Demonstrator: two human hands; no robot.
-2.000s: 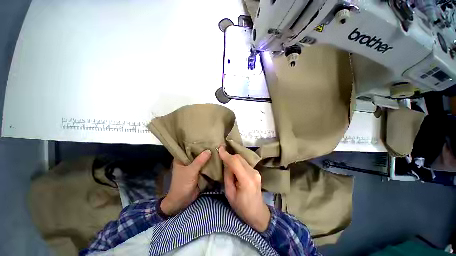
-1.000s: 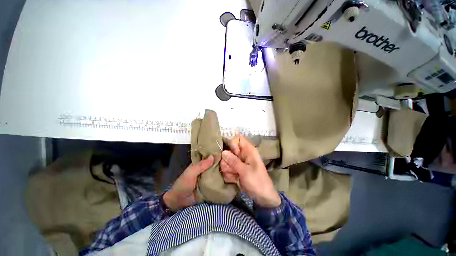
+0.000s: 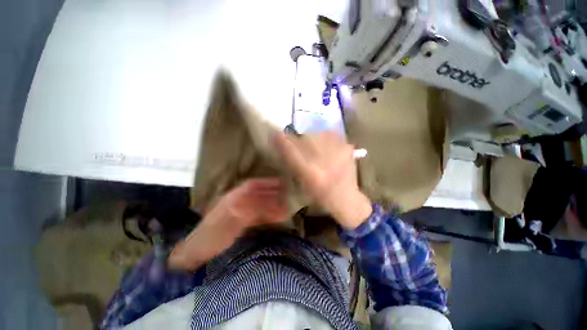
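A tan cloth piece (image 3: 222, 145) stands in a blurred, pointed fold over the table's front edge, in front of the wearer. My left hand (image 3: 254, 203), blurred, is at its lower part; its fingers' grip cannot be made out. My right hand (image 3: 318, 167), also blurred, is at the cloth's right side, just in front of the needle plate (image 3: 312, 90); whether it grips the cloth cannot be told. A small white thing (image 3: 360, 153) shows beside the right hand. A larger tan panel (image 3: 402, 142) lies under and right of the sewing machine head (image 3: 444, 64).
The white table (image 3: 129, 84) spans the left and middle, with a printed ruler along its front edge. Cut tan pieces (image 3: 512, 185) lie at the table's right end. More tan cloth (image 3: 83, 258) hangs low at the left. The presser foot (image 3: 327, 95) is lit violet.
The held cloth has gone from a small bundle near the lap to a tall spread fold on the table. My right hand has moved up towards the machine. My left hand has shifted slightly. The view has shifted.
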